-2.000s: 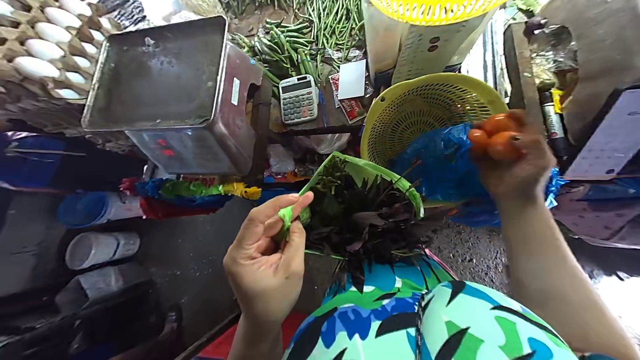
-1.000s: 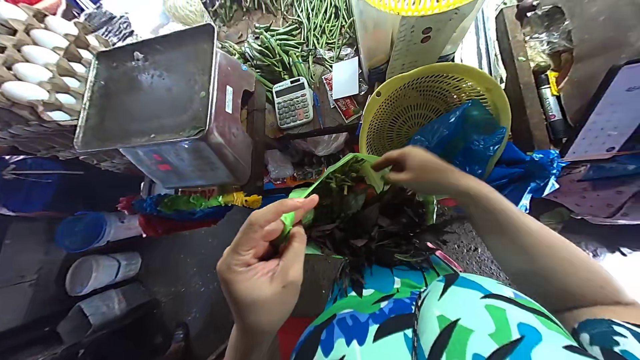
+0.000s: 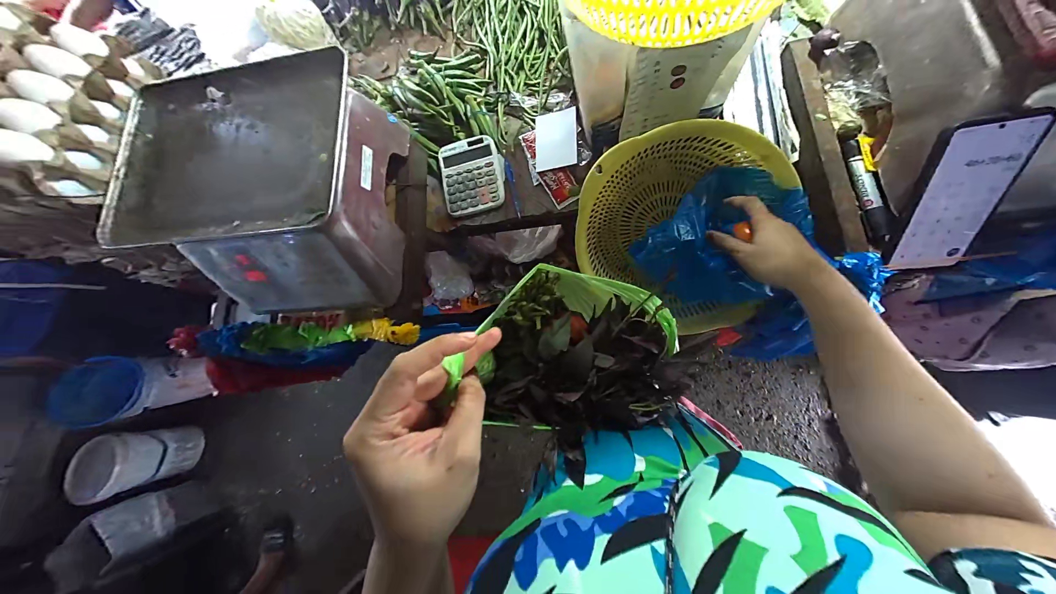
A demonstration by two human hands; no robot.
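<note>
My left hand point(image 3: 425, 421) pinches the rim of a light-green plastic bag point(image 3: 606, 289) between thumb and fingers. Dark leafy greens point(image 3: 577, 363) fill the bag's mouth, and something red shows among the leaves. At the right, my right hand point(image 3: 767, 247) reaches into a yellow perforated basket point(image 3: 606, 173), where a blue plastic bag point(image 3: 689, 239) lies. A small orange-red tomato point(image 3: 743, 231) shows between its spread thumb and fingers; whether they grip it I cannot tell.
A metal weighing scale point(image 3: 231, 148) stands at the left beside trays of white eggs point(image 3: 37, 115). A calculator point(image 3: 472, 176), green beans point(image 3: 445, 91), a smartphone point(image 3: 973, 186) and a marker point(image 3: 866, 186) lie around the stall. White buckets point(image 3: 124, 462) stand on the floor at the lower left.
My right hand held several tomatoes over the basket, then was at the green bag's mouth, and is now back in the basket at the blue bag. My left hand keeps its hold.
</note>
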